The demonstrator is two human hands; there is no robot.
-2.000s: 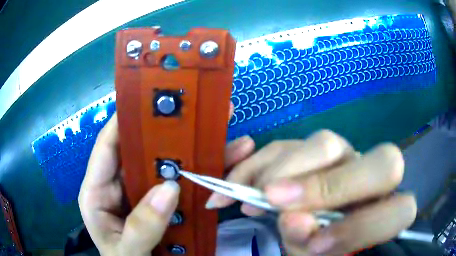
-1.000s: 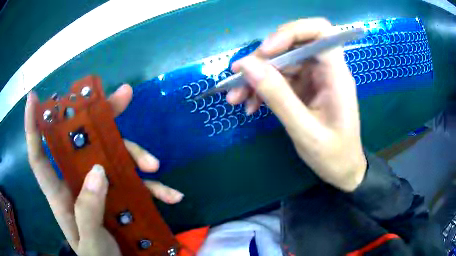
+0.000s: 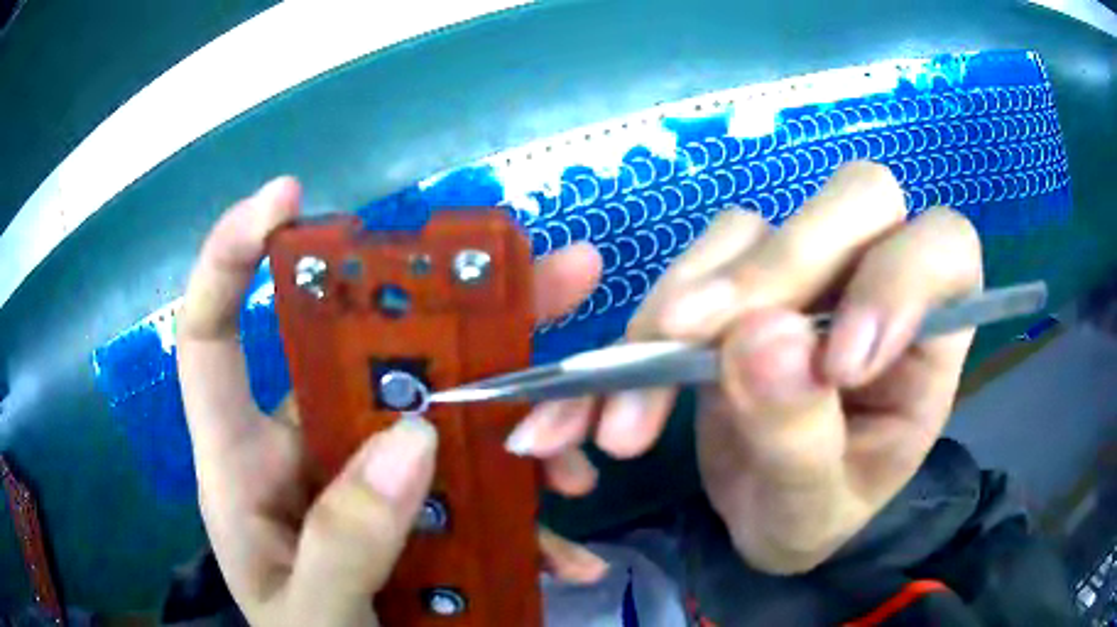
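Note:
My left hand [image 3: 331, 527] holds the red-brown carrier block [image 3: 484, 367] upright, thumb just below the top round part [image 3: 399, 390] in its black square recess. Two more round parts [image 3: 430, 514] show lower down. My right hand [image 3: 808, 380] holds the silver tweezers [image 3: 613, 366] like a pen. Their tip is at the right edge of the top round part, where a thin pale ring shows around the disc. Whether the tip still grips the ring cannot be told.
The blue ring sheet [image 3: 857, 135] with rows of white arcs lies on the green surface [image 3: 576, 67] behind the hands. A long white band [image 3: 159, 147] curves across the upper left. Another red-brown block [image 3: 30, 539] lies at the far left edge.
The carrier block has moved from the lower left to the middle and turned upright. The right hand and tweezers have left the blue sheet and come to the top round part.

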